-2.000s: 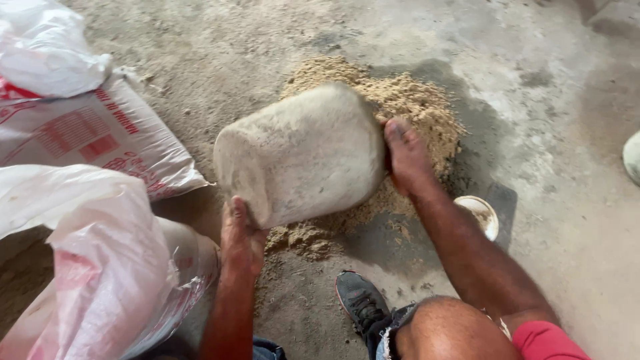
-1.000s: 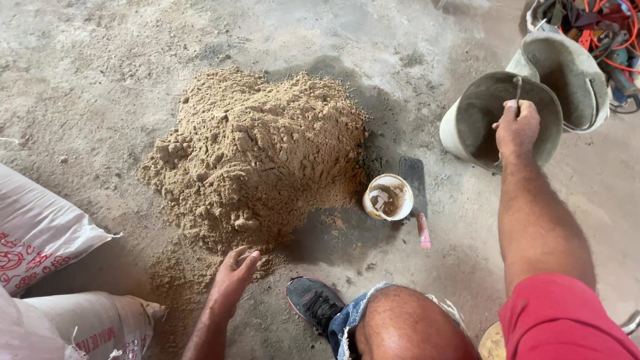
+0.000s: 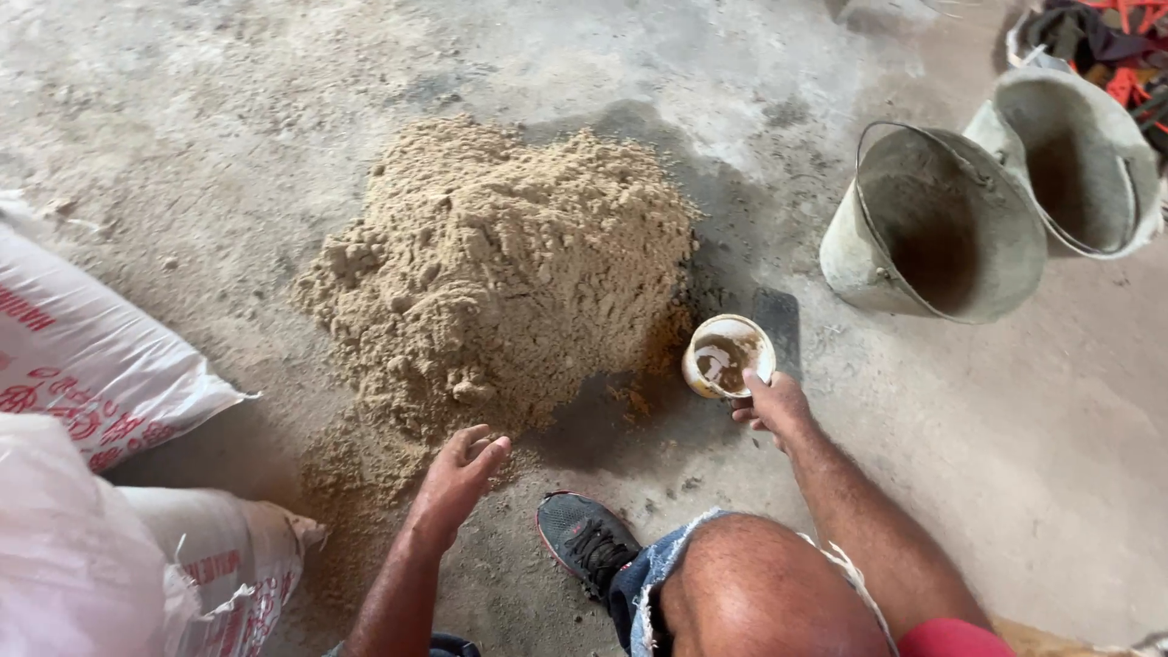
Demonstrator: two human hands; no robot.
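Note:
A mound of damp sand (image 3: 520, 274) lies on the concrete floor in front of me. My left hand (image 3: 463, 470) hovers at its near edge, fingers apart and holding nothing. At the mound's right side, my right hand (image 3: 771, 401) grips the rim of a small white plastic tub (image 3: 727, 356), thumb at the inner edge and fingers outside. Some brownish stuff shows inside the tub. A dark flat tool blade (image 3: 777, 330) lies on the floor just behind the tub, partly hidden by it.
Two dirty buckets with wire handles, a nearer one (image 3: 849, 260) and a farther one (image 3: 1109, 119), stand at the right. Tangled orange and dark items (image 3: 1095, 36) lie beyond. White woven sacks (image 3: 119, 342) with red print are at the left; my shoe (image 3: 589, 543) is below the mound.
The bucket first held in both hands was set down at the right. My right hand has since left its handle and taken hold of the white tub. The sand mound is larger than two seconds ago.

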